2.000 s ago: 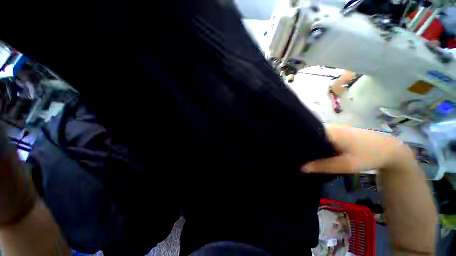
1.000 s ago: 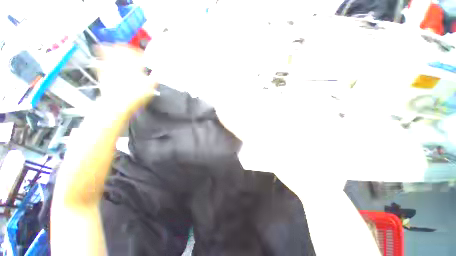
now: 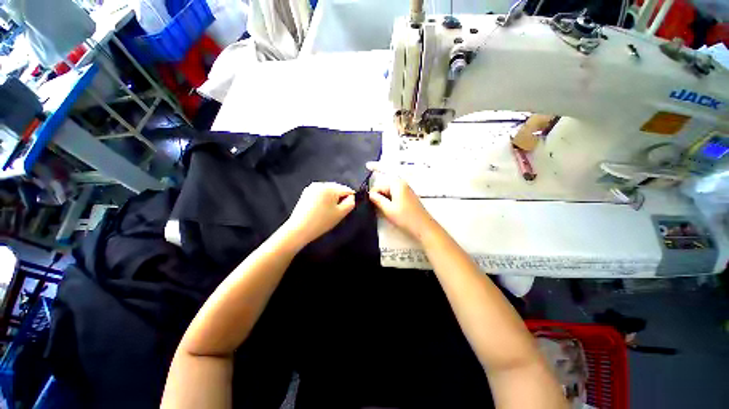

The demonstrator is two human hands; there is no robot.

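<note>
Black cloth (image 3: 264, 176) lies over the left part of the white table and hangs off its front edge over my lap, bunched at left. A small white tag (image 3: 173, 232) shows on it. My left hand (image 3: 326, 206) and my right hand (image 3: 394, 200) pinch the cloth's edge close together, left of and in front of the needle area. The off-white sewing machine (image 3: 551, 76) stands at right, its presser foot area (image 3: 416, 128) with no black cloth under it.
A pink-red handled tool (image 3: 524, 164) lies beside a tan piece (image 3: 531, 132) under the machine arm. A red basket (image 3: 611, 359) is below the table at right. A blue crate (image 3: 172, 32) is at back left. A control panel (image 3: 683, 233) sits at the table's right.
The cloth, raised high across the view before, now lies on the table. My left hand has come from the far left to the cloth edge, and both hands now meet there.
</note>
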